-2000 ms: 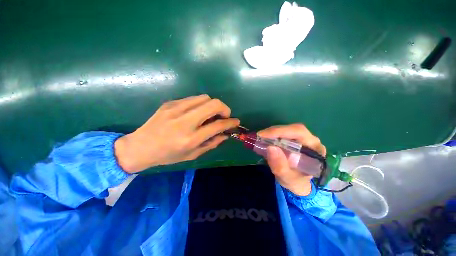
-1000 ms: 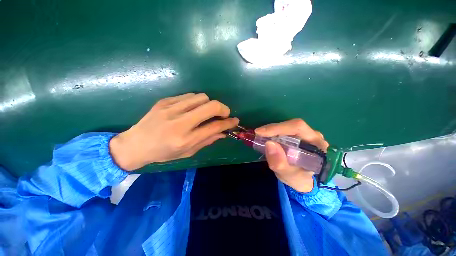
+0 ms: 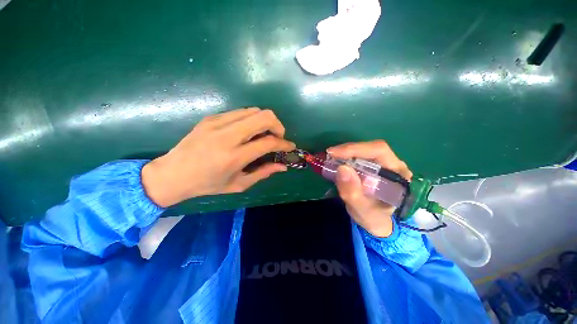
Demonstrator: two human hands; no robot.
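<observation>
My left hand (image 3: pixel 221 155) pinches a small dark and silvery workpiece (image 3: pixel 291 158) between its fingertips, just above the near edge of the green surface. My right hand (image 3: pixel 370 186) holds the dispensing syringe (image 3: pixel 373 183) like a pen, its clear pinkish barrel slanting down to the right. The dark red front end (image 3: pixel 318 162) points left, and its tip is at the right side of the workpiece. Whether the tip touches it cannot be told. The green cap (image 3: pixel 417 199) is at the rear of the barrel.
A crumpled white tissue (image 3: pixel 341 39) lies on the green work surface (image 3: pixel 190 38) beyond my hands. A short black stick (image 3: pixel 546 44) lies at the far right. A pale air hose (image 3: pixel 473 237) curls from the cap over the table edge. Dark and blue items are at the lower right.
The workpiece shows more between my left fingertips than before, turned flatter to the camera. Both hands and the syringe sit slightly higher in view. The tissue has shifted up in view with the camera.
</observation>
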